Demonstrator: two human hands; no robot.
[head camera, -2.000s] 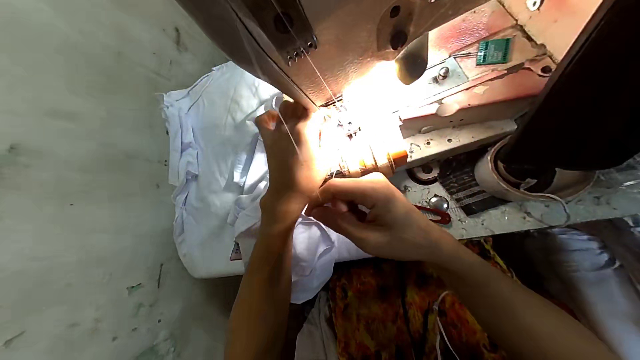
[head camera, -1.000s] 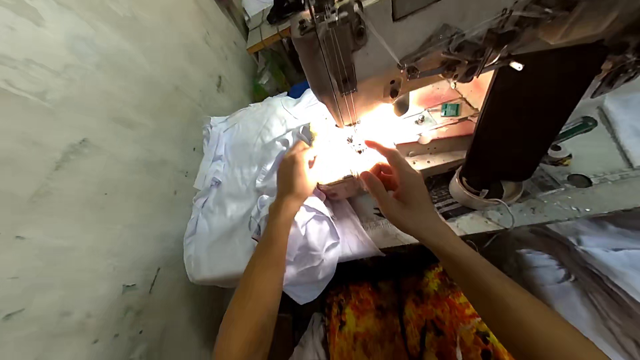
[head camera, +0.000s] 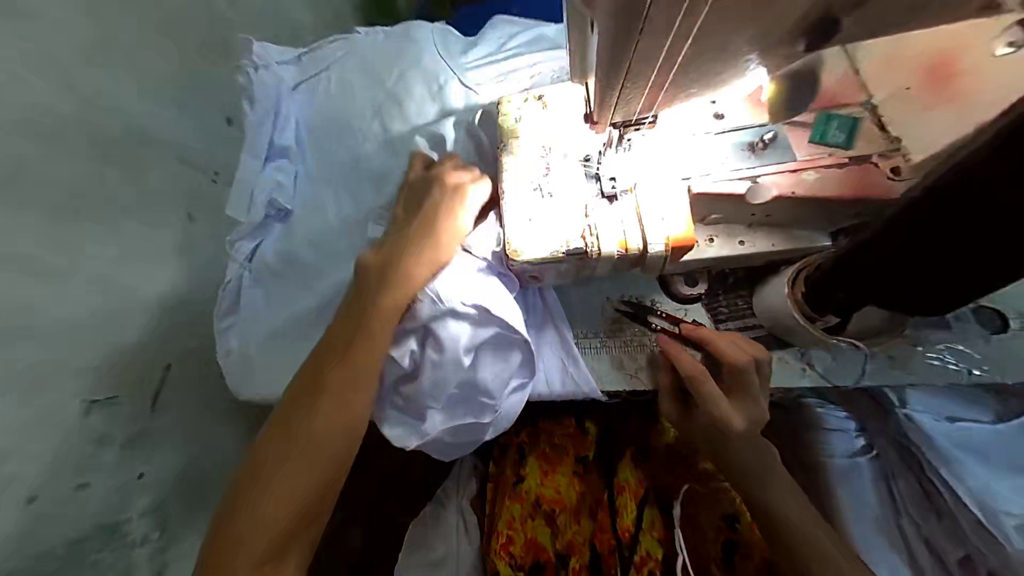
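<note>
My left hand (head camera: 440, 200) grips a bunch of white fabric (head camera: 464, 352) just left of the sewing machine's bed (head camera: 544, 184). More of the white cloth spreads behind it and hangs over the table edge. My right hand (head camera: 720, 384) holds a pair of thread snips (head camera: 656, 318) at their handle end, the blades pointing left over a printed ruler scale (head camera: 616, 346) at the table's front. Threads run down to the needle area (head camera: 616, 152) of the sewing machine (head camera: 680, 48), where the lamp glare hides detail.
A black cylindrical part (head camera: 920, 224) rises from a pale round base (head camera: 792, 296) on the right. A small green piece (head camera: 834, 130) lies on the machine. Fabric in grey and white (head camera: 944, 464) is at the lower right, and a wall stands at left.
Both hands were near the needle area; the left is now left of the bed with the cloth, and the right is at the table's front with the snips. The view has shifted closer.
</note>
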